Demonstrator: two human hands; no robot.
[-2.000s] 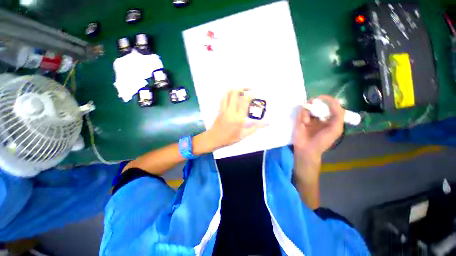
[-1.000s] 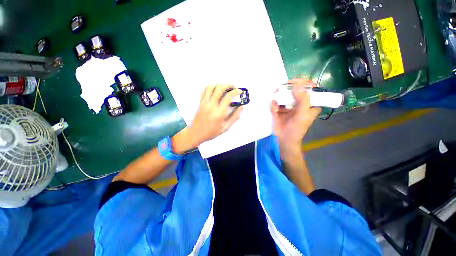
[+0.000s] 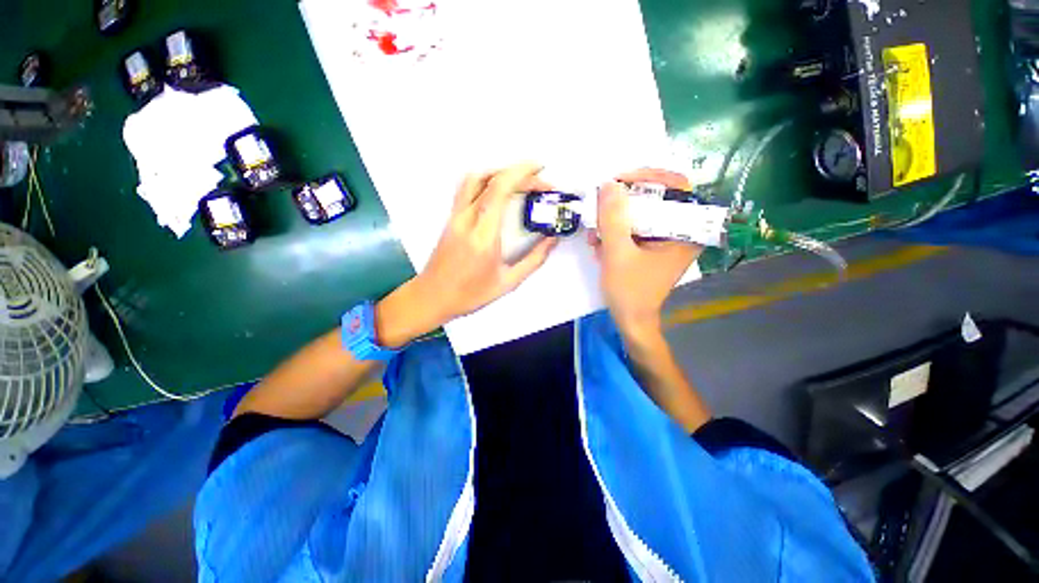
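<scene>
My left hand [image 3: 476, 245] holds a small black unit [image 3: 551, 213] at its fingertips over the white paper sheet [image 3: 501, 103]. The unit's pale-detailed face shows. My right hand [image 3: 636, 256] grips a white dispensing syringe [image 3: 684, 220], which lies nearly level and points left at the unit. The syringe's front end is close to the unit's right side; whether they touch cannot be told. The air hose [image 3: 798, 241] runs from the syringe's rear, with a green fitting. Red spots [image 3: 387, 43] mark the sheet's far part.
Several black units [image 3: 253, 157] lie at the left around a crumpled white wipe [image 3: 182, 142]. A white fan [image 3: 40, 330] stands at the left edge with a thin cable [image 3: 135, 351]. A black dispenser box [image 3: 860, 68] with gauge and yellow label is at the right. A grey bar end [image 3: 46, 111] is upper left.
The syringe has moved left from beyond the sheet's right edge to beside the unit. The unit has been turned in my left hand. The camera view has shifted, so bench things appear further left.
</scene>
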